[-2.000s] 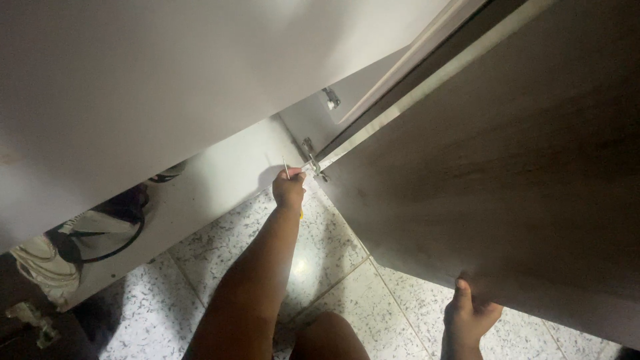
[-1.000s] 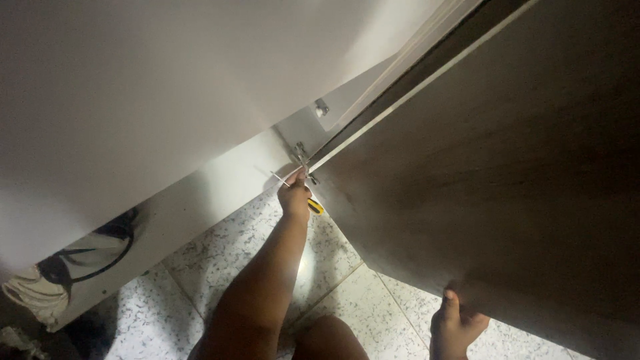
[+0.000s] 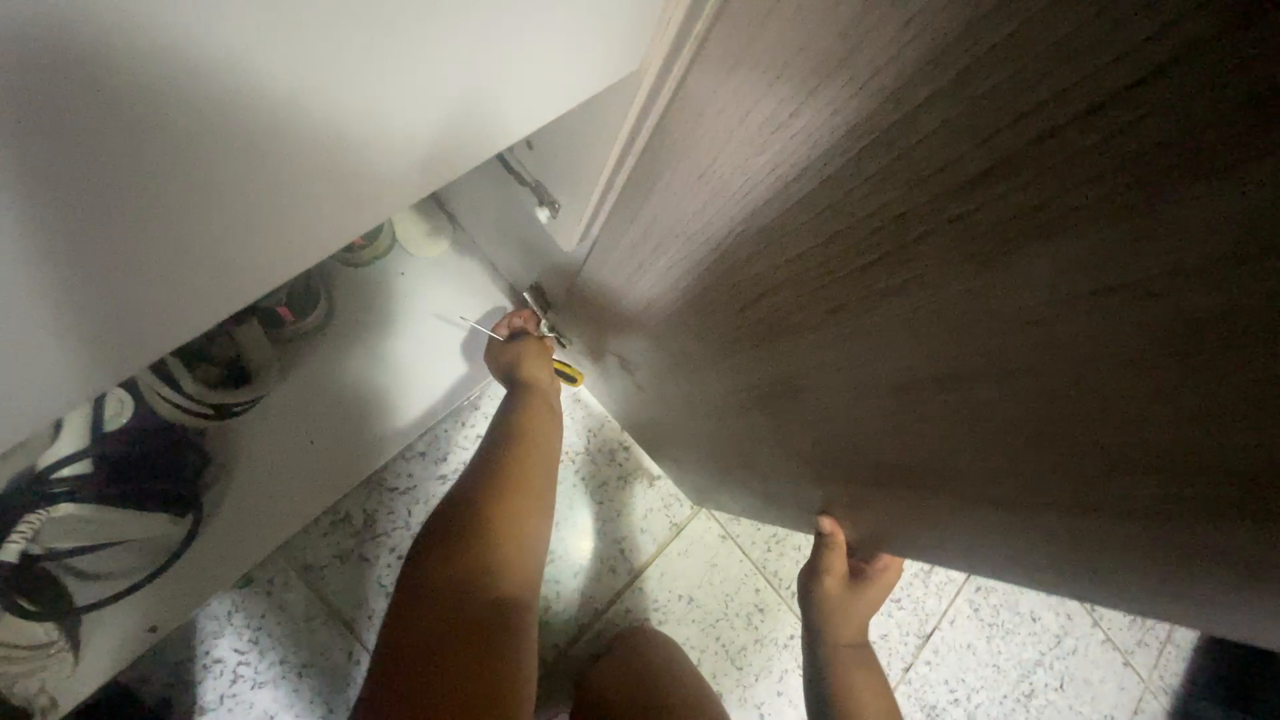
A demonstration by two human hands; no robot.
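My left hand (image 3: 522, 352) holds a screwdriver with a yellow and black handle (image 3: 568, 373); its thin shaft points up and left. The fingers of that hand are at a metal cabinet hinge (image 3: 544, 312), beside the lower corner of a wood-grain cabinet door (image 3: 900, 330). My right hand (image 3: 848, 580) grips the door's bottom edge, its thumb on the near face and the other fingers partly hidden behind the door. Whether the left fingers also hold part of the hinge, I cannot tell.
Several shoes (image 3: 290, 305) and a dark looped cable (image 3: 190, 545) lie on the white cabinet floor (image 3: 350, 370) at left. A white panel (image 3: 250, 130) spans the upper left. Another metal fitting (image 3: 545, 203) is on the inner wall. Speckled floor tiles (image 3: 690, 600) extend below the door.
The door has swung, so that more of its inner side by the hinge shows. The screwdriver's yellow handle sticks out below my left hand more than two seconds ago. My right hand stays on the door's edge.
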